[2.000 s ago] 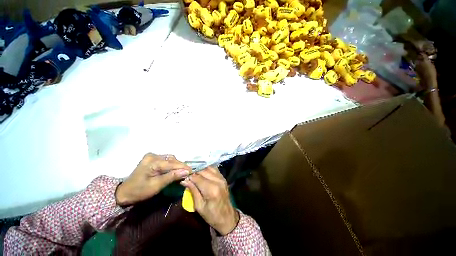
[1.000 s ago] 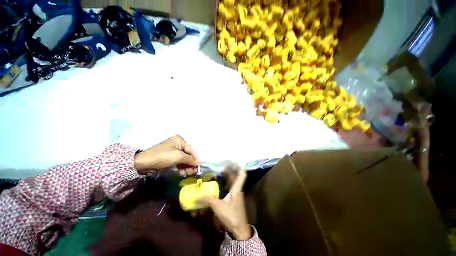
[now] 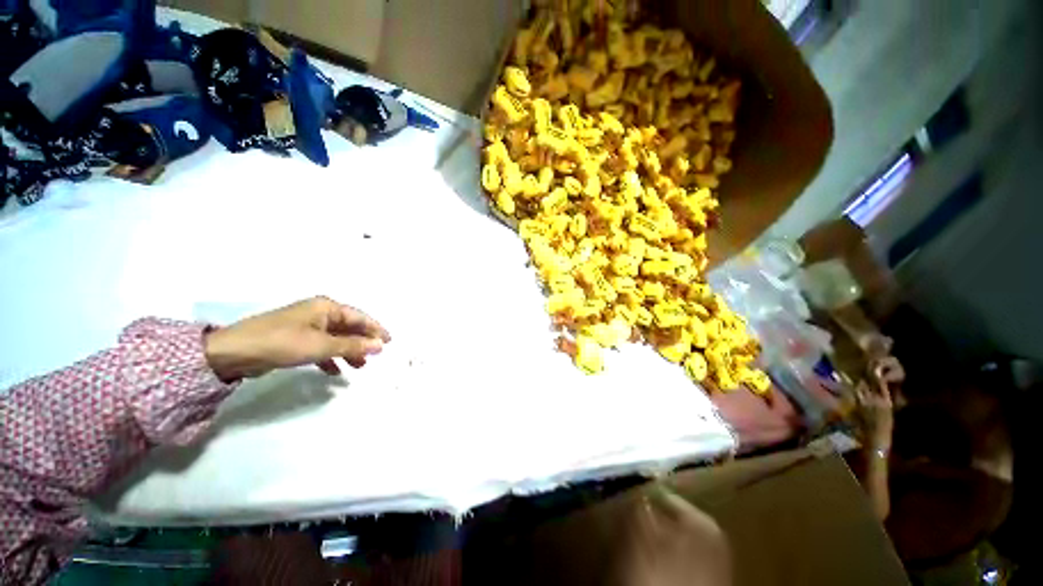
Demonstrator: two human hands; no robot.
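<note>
My left hand [image 3: 300,339] is over the white table [image 3: 458,441], its thumb and fingertips close together. Whether a thin fastener is between them cannot be told. A few faint loose fasteners [image 3: 413,363] lie just right of the fingertips. My right hand [image 3: 677,543] is a pale blur at the bottom edge, over the receiving carton [image 3: 789,515]; its fingers and any toy in it cannot be made out. The yellow plush toy pile [image 3: 618,246] spills from the tipped supply carton [image 3: 789,115] onto the table.
Blue plush toys [image 3: 172,126] lie at the far left. Crumpled clear plastic bags [image 3: 772,303] are beyond the pile. Another person's hand and forearm [image 3: 878,412] show at the right. The table's near edge runs above my lap.
The yellow toy that was between my hands is out of sight. My left hand has moved out over the table; my right hand has moved right, over the carton. The view has shifted.
</note>
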